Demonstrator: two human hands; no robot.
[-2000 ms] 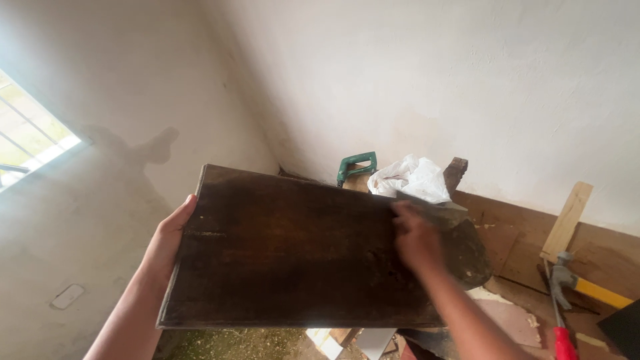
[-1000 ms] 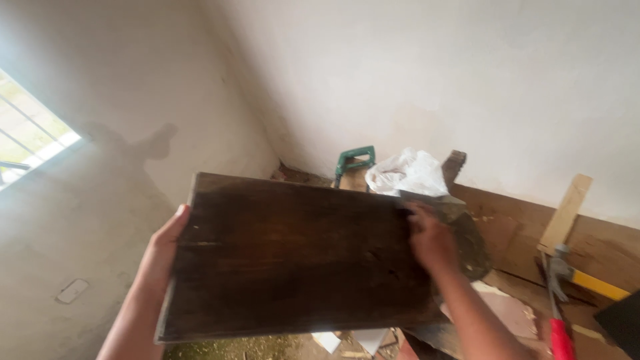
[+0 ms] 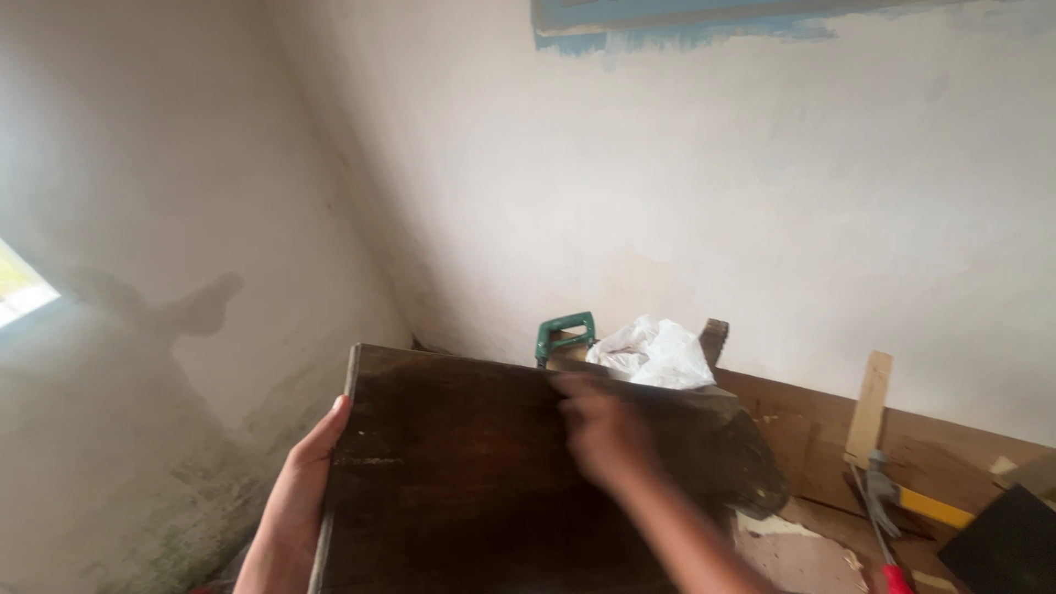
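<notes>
A dark-stained wooden board (image 3: 462, 470) fills the lower middle of the head view, tilted toward me. My left hand (image 3: 318, 454) grips its left edge, the thumb along the rim and the other fingers hidden behind. Over the face of the board, near the top edge, is my right hand (image 3: 606, 425), blurred by motion; its fingers point left, and whether they touch the wood or hold something small cannot be told.
Behind the board are a green-handled tool (image 3: 565, 334) and a crumpled white plastic bag (image 3: 652, 351). To the right lie a claw hammer (image 3: 883, 491) with a yellow handle, a red-handled screwdriver (image 3: 895, 577), a light wood strip (image 3: 870, 408) and a black flat piece (image 3: 1006, 536).
My right hand has left the board's right end and moved left across its face. My left hand still holds the left edge. The view has tilted up.
</notes>
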